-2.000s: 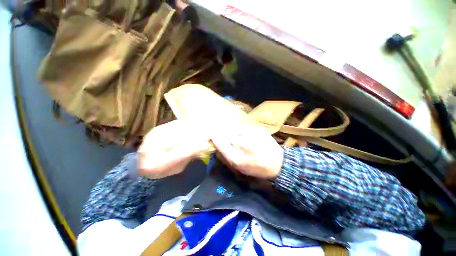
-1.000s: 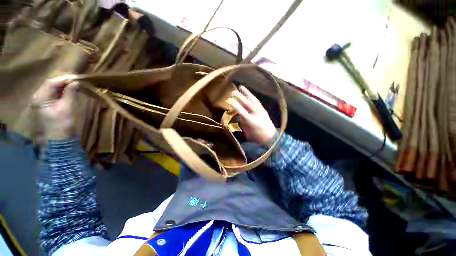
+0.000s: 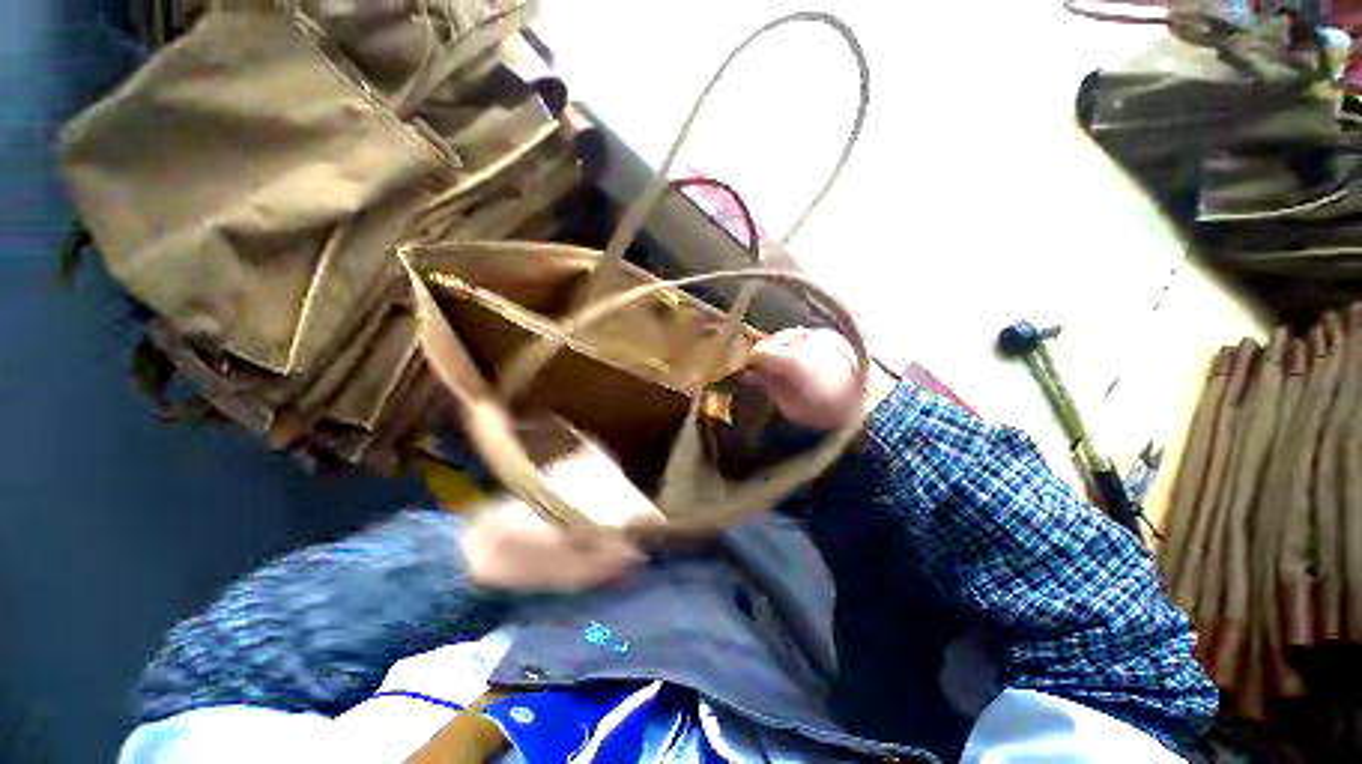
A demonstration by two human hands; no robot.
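Observation:
A tan tote bag (image 3: 598, 396) lies open over my lap, its mouth facing up and its darker brown inside showing. Its two thin handle loops (image 3: 863, 93) stand up from the rim and are blurred. A zipper strip (image 3: 501, 311) runs along the mouth, with a small yellowish tab (image 3: 719, 405) near its right end. My left hand (image 3: 550, 546) is blurred at the near edge of the bag, by the handle base; its grip is unclear. My right hand (image 3: 808, 376) is closed on the right end of the bag's top edge.
A heap of tan bags (image 3: 224, 179) is at the left. On the white table (image 3: 956, 179) lie a hammer (image 3: 1058, 400) and a small silvery tool (image 3: 1144, 470). A row of brown folded parts (image 3: 1255, 493) is at the right, with dark brown pieces (image 3: 1217, 149) behind it.
The bag was turned from bottom-side view to mouth-up. My left hand has since moved from the bag's far left corner to its near edge. My right hand has moved from inside the mouth to the rim.

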